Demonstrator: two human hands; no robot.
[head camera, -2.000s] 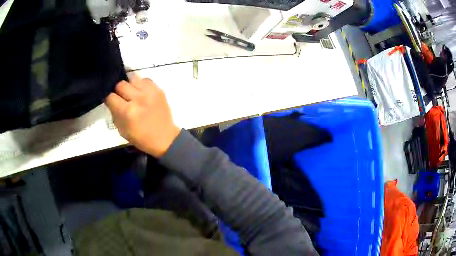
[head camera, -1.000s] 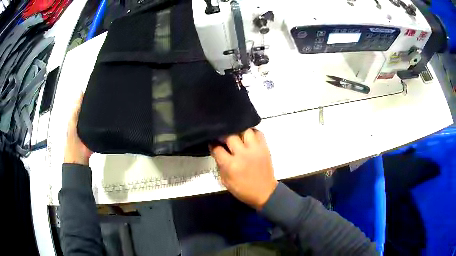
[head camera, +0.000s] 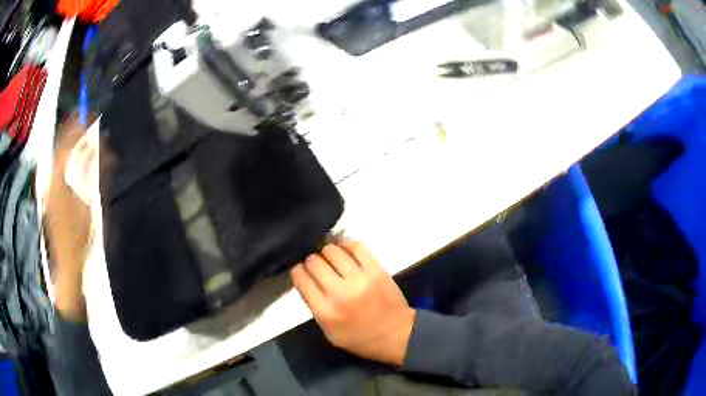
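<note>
The black back panel (head camera: 263, 186) lies on the white table, its upper right edge under the needle area of the sewing machine head (head camera: 224, 85). A camouflage strip (head camera: 193, 213) runs along it, crossed by a plain black band. My right hand (head camera: 352, 298) is at the panel's lower right corner, fingers curled on its edge; the fingertips are partly hidden. My left hand (head camera: 70, 209) is blurred, beside the panel's left edge; whether it touches the panel cannot be told.
Dark thread snips (head camera: 478, 68) lie on the machine bed. The control panel (head camera: 387, 23) is at the top. A blue bin (head camera: 600, 232) with black pieces stands at the right, beyond the wooden table edge. Grey and red fabric pieces (head camera: 23, 108) are at the far left.
The view has tilted and shifted, with blur. My left hand has moved up along the panel's left side, off its lower left corner. My right hand stays at the lower right corner.
</note>
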